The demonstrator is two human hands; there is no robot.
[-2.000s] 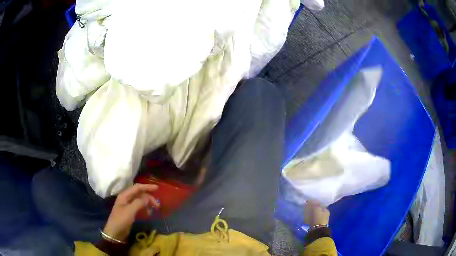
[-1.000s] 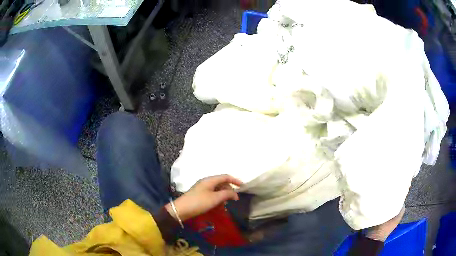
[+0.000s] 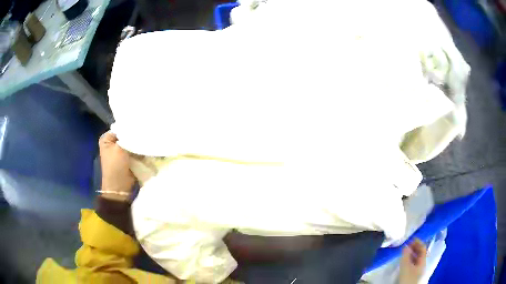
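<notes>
A large white garment [image 3: 266, 100] lies spread over the heap beyond my knees, its surface overexposed and mostly without detail. My left hand [image 3: 116, 161] is closed on the garment's left edge, with its fingers partly hidden by the cloth. A puffy white part of the cloth hangs down below it. My right hand [image 3: 414, 259] is low at the right, blurred, beside the blue bin [image 3: 469, 227]. Its fingers look curled near white cloth in the bin, but whether it holds anything cannot be told.
A pale-topped table [image 3: 61, 41] with small items stands at the upper left. Below it is a blue container [image 3: 44, 133] with clear plastic. A blue crate corner [image 3: 223, 15] shows behind the garment. Grey floor lies at the right.
My left hand has moved left and forward and taken hold of the garment's edge. The garment is spread wider to the left. My right hand has come out from under the cloth, beside the bin.
</notes>
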